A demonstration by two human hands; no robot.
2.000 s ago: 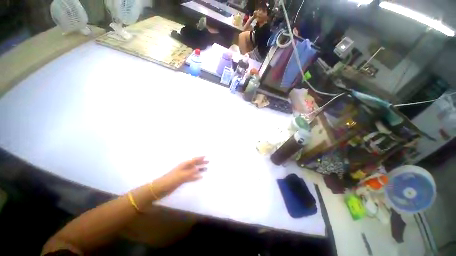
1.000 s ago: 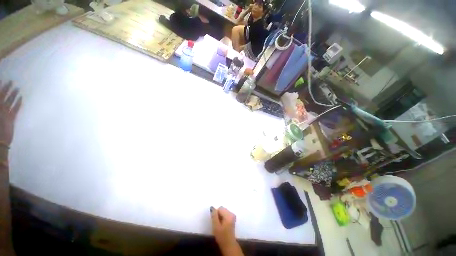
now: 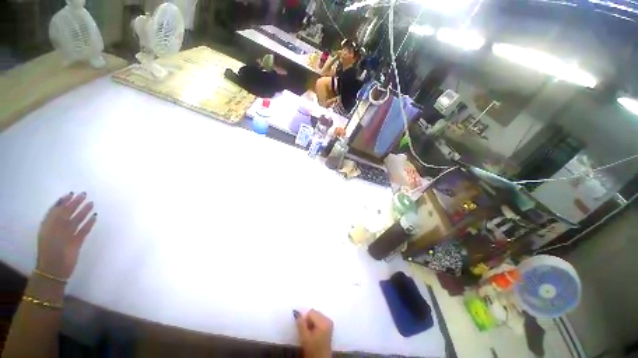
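Note:
The large white-covered table [image 3: 182, 210] fills the middle of the view, bright with glare. My left hand [image 3: 66, 227] is over its left front part, palm down, fingers apart and empty, with gold bracelets at the wrist. My right hand [image 3: 316, 330] rests at the front edge with its fingers curled in and the thumb pointing left; nothing is seen in it. Its forearm is cut off by the lower edge of the picture. A navy folded piece [image 3: 407, 304] lies on the table's right corner.
A dark flask [image 3: 390, 239] and a cream cone [image 3: 359, 233] stand right of centre. A blue bottle with red cap [image 3: 261, 117] and small bottles line the far edge. A patterned board [image 3: 199, 82] and white fans [image 3: 159, 38] are far left. A blue-white fan [image 3: 549, 287] stands right. A person [image 3: 344, 80] sits beyond.
The view has tilted up. My left hand, at the far left edge a second ago, now shows more fully and nearer the front edge. My right hand stays curled at the front edge.

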